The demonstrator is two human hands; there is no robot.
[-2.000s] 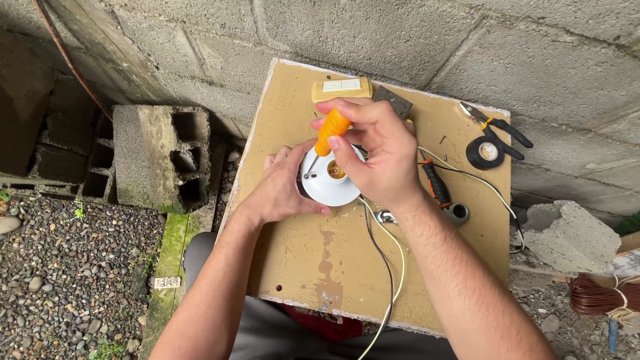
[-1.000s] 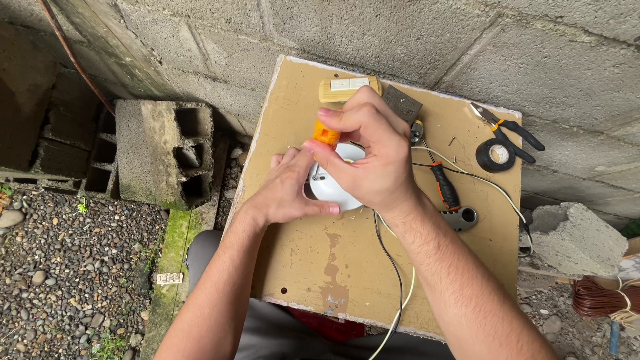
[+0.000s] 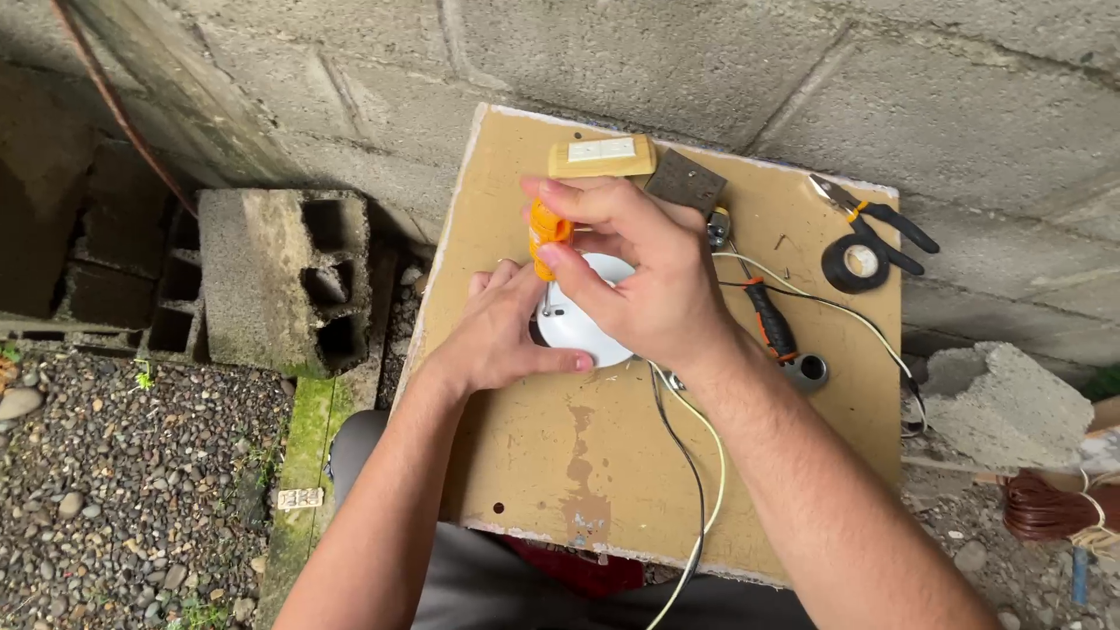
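Observation:
A white round lamp holder (image 3: 573,332) lies on the board, partly hidden under my hands. My left hand (image 3: 507,332) grips its left side, thumb at the near rim and fingers around the far edge. Between the thumb and fingers of my right hand (image 3: 647,262) is the orange handle of a screwdriver (image 3: 549,241). It stands nearly upright, its tip at a screw near the holder's left slot. Black and pale yellow wires (image 3: 719,477) run from beneath the holder toward the near edge.
On the board are a wooden block with a white outlet plate (image 3: 602,150), a dark metal plate (image 3: 685,181), black electrical tape (image 3: 855,262), pliers (image 3: 875,223), and a black-orange screwdriver (image 3: 772,324) beside a grey round-ended tool (image 3: 809,372). Concrete blocks (image 3: 262,280) stand left; broken concrete (image 3: 997,407) lies right.
The screwdriver has moved from a slanted hold over the holder to a nearly upright one at its left side. My left hand still steadies the holder.

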